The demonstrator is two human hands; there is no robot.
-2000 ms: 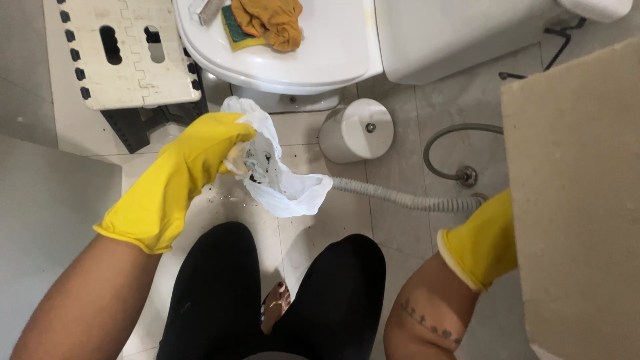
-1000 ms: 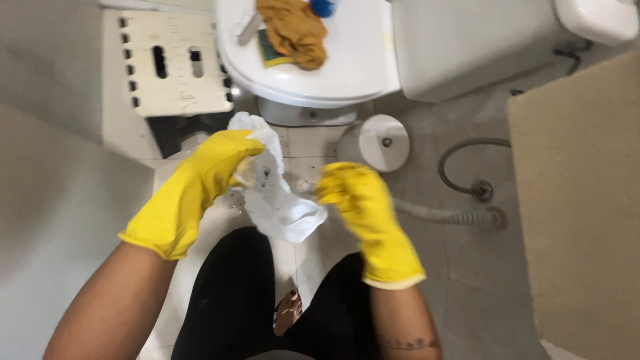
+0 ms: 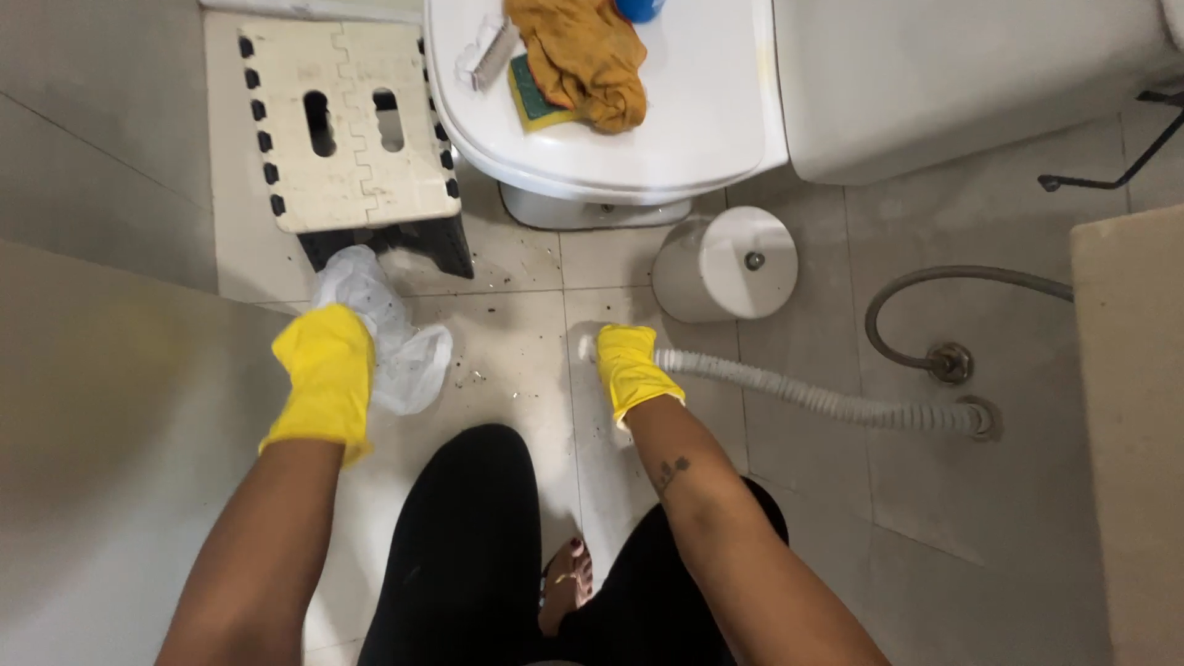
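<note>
Both hands wear yellow rubber gloves. My left hand is closed on a white plastic bag, whose loose part spreads over the tiled floor beside the stool's legs. My right hand grips the free end of a grey corrugated drain hose, with its pale tip showing left of the glove. The hose's other end runs into a floor drain fitting. Dark bits and small shards of debris lie scattered on the tiles between the two hands.
A folding step stool stands upper left. On the closed toilet lid lie an orange-brown cloth, a green and yellow sponge and a small brush-like item. A lidded white bin stands below; a flexible pipe curves at right.
My left hand has moved left and down with the bag, away from the middle. My right hand, away from the hose's floor fitting, now holds the hose's free end.
</note>
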